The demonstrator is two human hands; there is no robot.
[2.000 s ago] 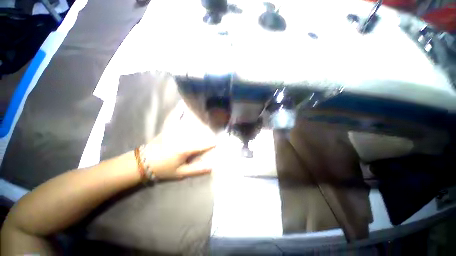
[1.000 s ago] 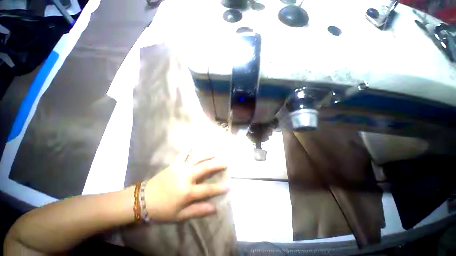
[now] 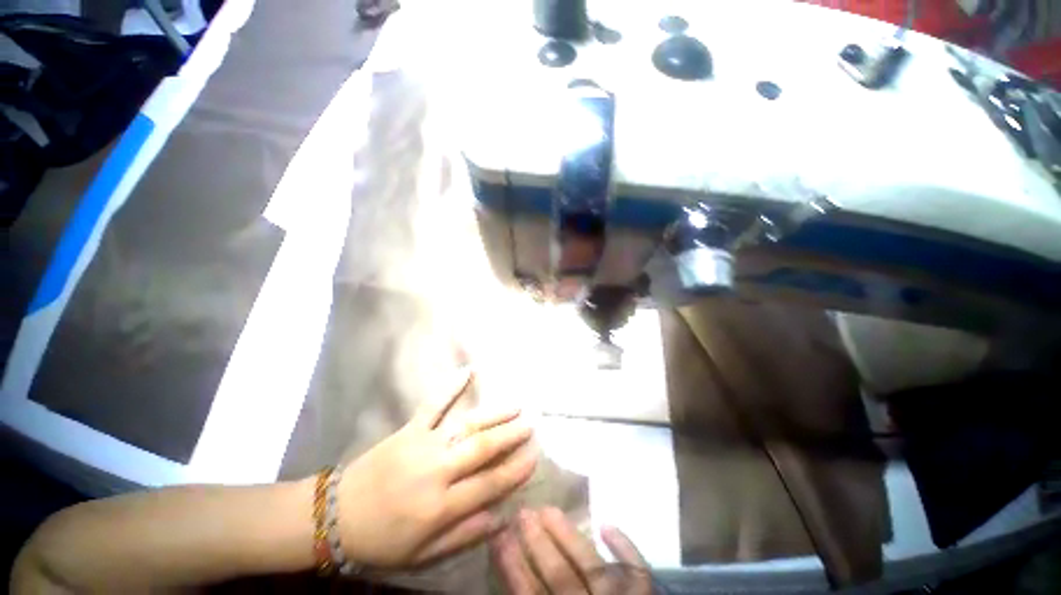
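Observation:
A brown-grey fabric panel [image 3: 390, 337] lies left of and in front of the needle area, washed out by the lamp near the needle. My left hand [image 3: 425, 488] lies flat on it, fingers slightly apart, with a beaded bracelet at the wrist. My right hand [image 3: 570, 558] is at the bottom edge, partly cut off, its fingertips on the panel's near part beside my left fingers. The white sewing machine head [image 3: 803, 151] stands above, with a silver tension knob [image 3: 705, 265]. The presser foot and needle are lost in glare.
Dark brown cut pieces [image 3: 745, 465] lie right of the needle under the arm. A large brown panel [image 3: 151, 291] lies at the left beside blue tape [image 3: 93, 215]. Dark cloth [image 3: 58, 105] is at the upper left, red material [image 3: 989, 35] at the upper right.
My left hand has moved down and towards me, and the panel has shifted with it. My right hand has come into view at the bottom edge. The camera view has shifted slightly.

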